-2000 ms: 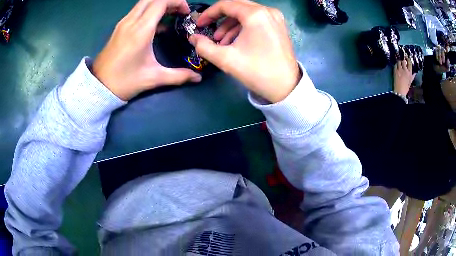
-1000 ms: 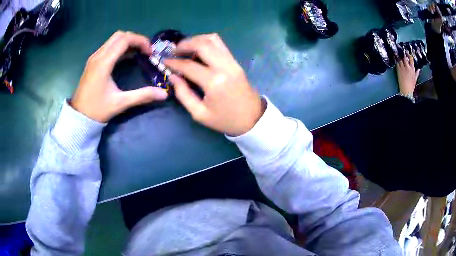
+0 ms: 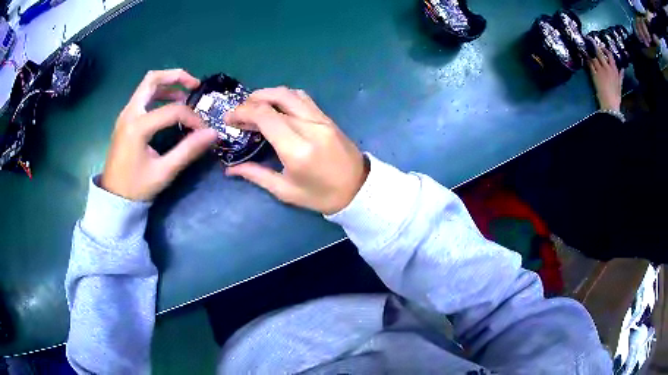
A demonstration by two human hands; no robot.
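A black housing (image 3: pixel 247 152) lies on the dark green bench in front of me, with a silvery circuit board (image 3: pixel 214 110) on its open side. My left hand (image 3: pixel 155 135) is at its left side, thumb and fingertips on the board's left edge. My right hand (image 3: pixel 297 146) is at its right side, fingers on the board and thumb at the housing's lower edge. The fingers hide parts of both. No loose wires can be made out at the unit.
Unfinished units with loose wires (image 3: pixel 26 102) lie at the left, by a white shelf (image 3: pixel 80 18). One board-fitted unit (image 3: pixel 453 20) lies at the upper right. Several more (image 3: pixel 557 40) are grouped farther right, where another person's hand (image 3: pixel 606 79) touches them. The green bench's (image 3: pixel 381 80) near edge runs diagonally.
The view has shifted. The board now lies flat across the housing, where it was tilted with coloured wires showing beside it. Both hands have closed in around the unit.
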